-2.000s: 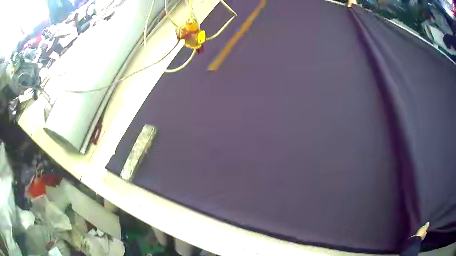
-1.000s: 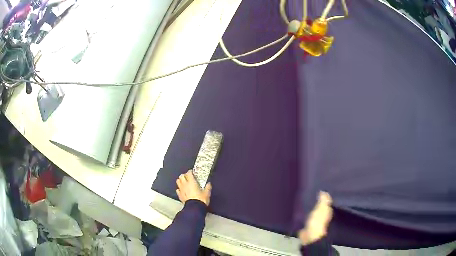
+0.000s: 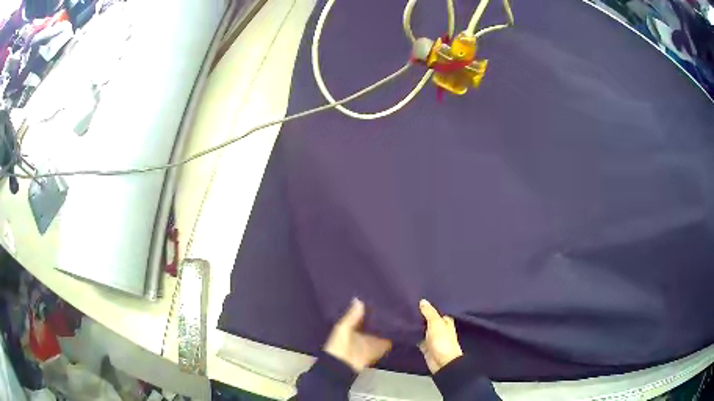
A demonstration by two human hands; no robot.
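Dark purple fabric (image 3: 470, 196) covers the table in front of me, with an upper ply over another; its free edge lies to the left of my hands. My left hand (image 3: 357, 341) is over the cloth near the front edge, slightly blurred, thumb and fingers apart and holding nothing that I can see. My right hand (image 3: 441, 338) is just right of it, pinching the upper ply near its front edge, where creases run off to the right. A mottled silver metal weight bar (image 3: 192, 317) lies on the pale table, left of the fabric corner.
A thick white-grey roll (image 3: 129, 157) lies on the pale table (image 3: 235, 157) at the left, a small red item (image 3: 172, 252) beside it. A yellow-orange socket (image 3: 458, 66) hangs above the cloth on a white cord (image 3: 368, 116). Scraps lie beyond the table's left end.
The weight bar has moved left from the cloth onto the bare table, and my left hand has let it go and moved right. The upper ply has been drawn left with my right hand.
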